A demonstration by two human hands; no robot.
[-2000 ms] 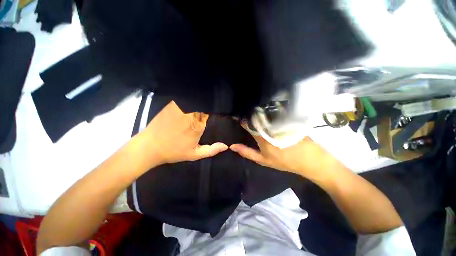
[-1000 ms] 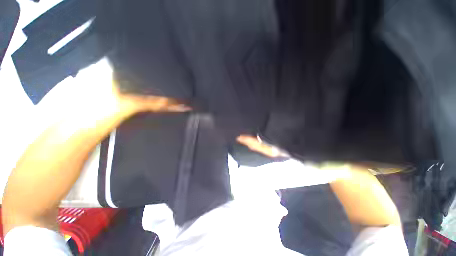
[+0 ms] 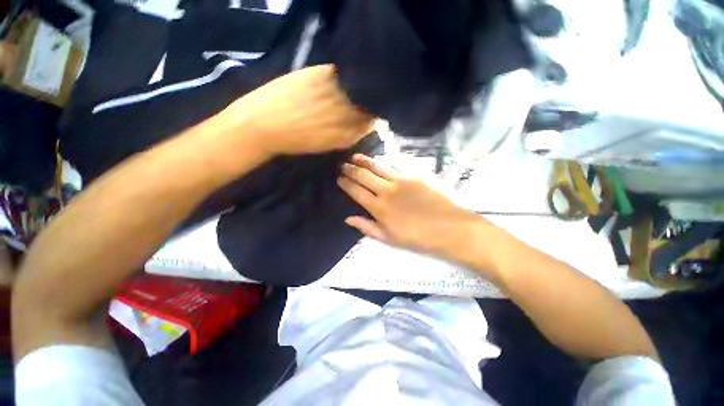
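A black fabric piece with a rounded lower edge lies over the front of the white table. More black cloth with white stripes spreads to the upper left. My left hand has its fingers curled at the cloth near the needle area; its fingertips are hidden by a dark fabric heap. My right hand lies palm down, fingertips on the right part of the black fabric. The white sewing machine stands just beyond, its needle area partly hidden by the heap.
Yellow-brown scissors handles and a green-handled tool lie at the right, beside a small brown parts box. A red basket with a paper slip is below the table edge. A cardboard box is at upper left.
The large black cloth raised in front of the view has come down and away. My left hand has moved up and right to the needle area; my right hand now lies on the fabric.
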